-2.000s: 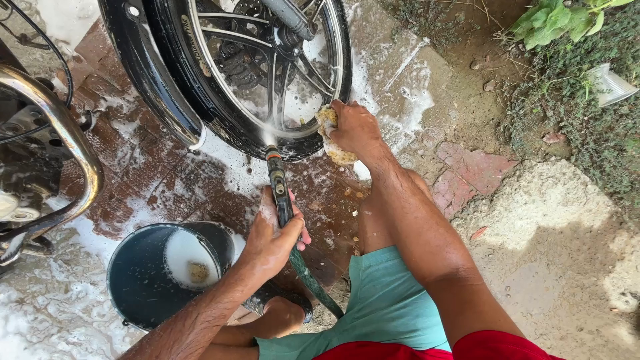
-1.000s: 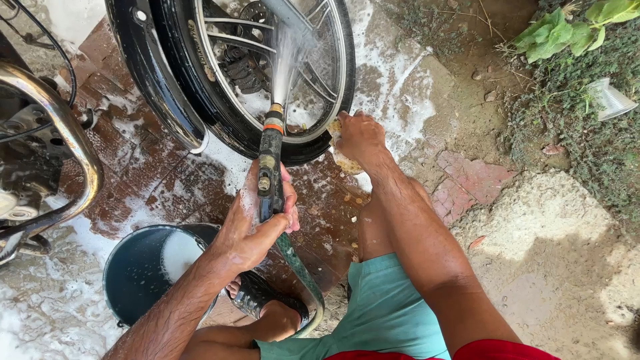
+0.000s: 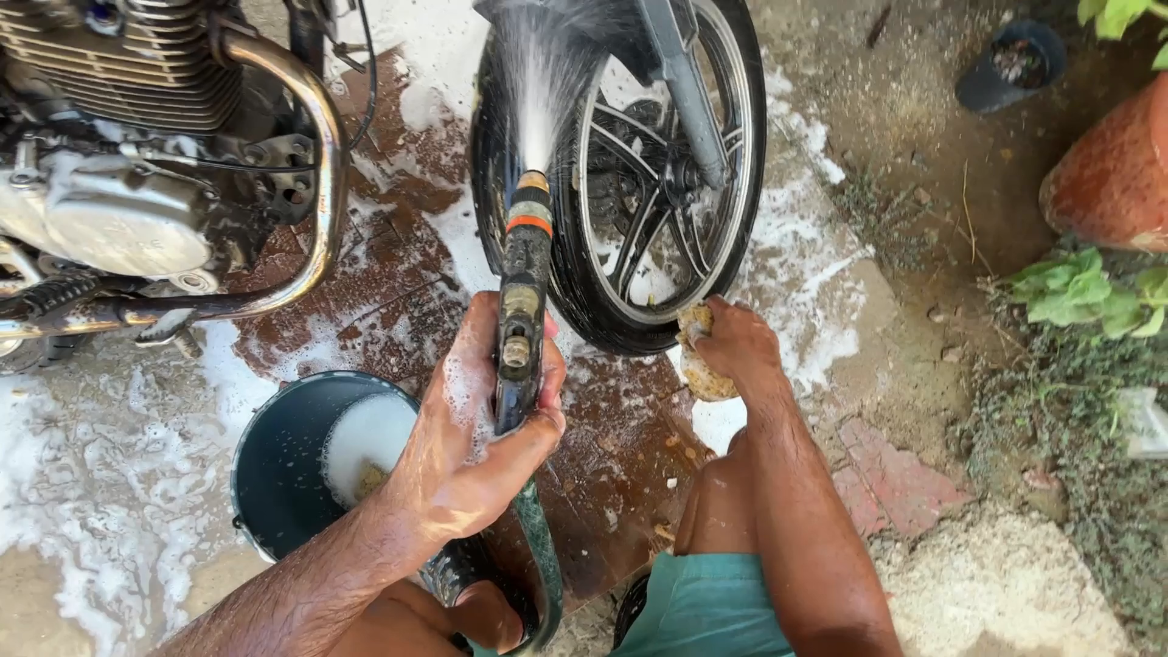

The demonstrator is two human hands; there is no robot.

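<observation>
My left hand (image 3: 497, 420), wet with suds, grips a black hose spray nozzle (image 3: 526, 301) with an orange ring. Water fans from its tip toward the top of the motorcycle's front wheel (image 3: 671, 182) and the black fender (image 3: 493, 173) beside it. A green hose (image 3: 540, 557) runs down from the nozzle. In my right hand (image 3: 741, 342) is a yellowish sponge (image 3: 707, 360), at the lower right of the tyre. A dark bucket (image 3: 274, 474) with white foam stands left of my left forearm; something yellowish shows in the foam.
The motorcycle's engine (image 3: 128, 201) and curved metal crash bar (image 3: 328, 182) are at the upper left. Suds lie on the wet reddish paving (image 3: 374, 283). A terracotta pot (image 3: 1118, 173), a small dark pot (image 3: 1013, 64) and green plants (image 3: 1086, 292) are on the right.
The spray has moved from the rim and spokes up toward the wheel's top and the fender. My right hand stays by the lower tyre with the sponge. The view has tilted upward.
</observation>
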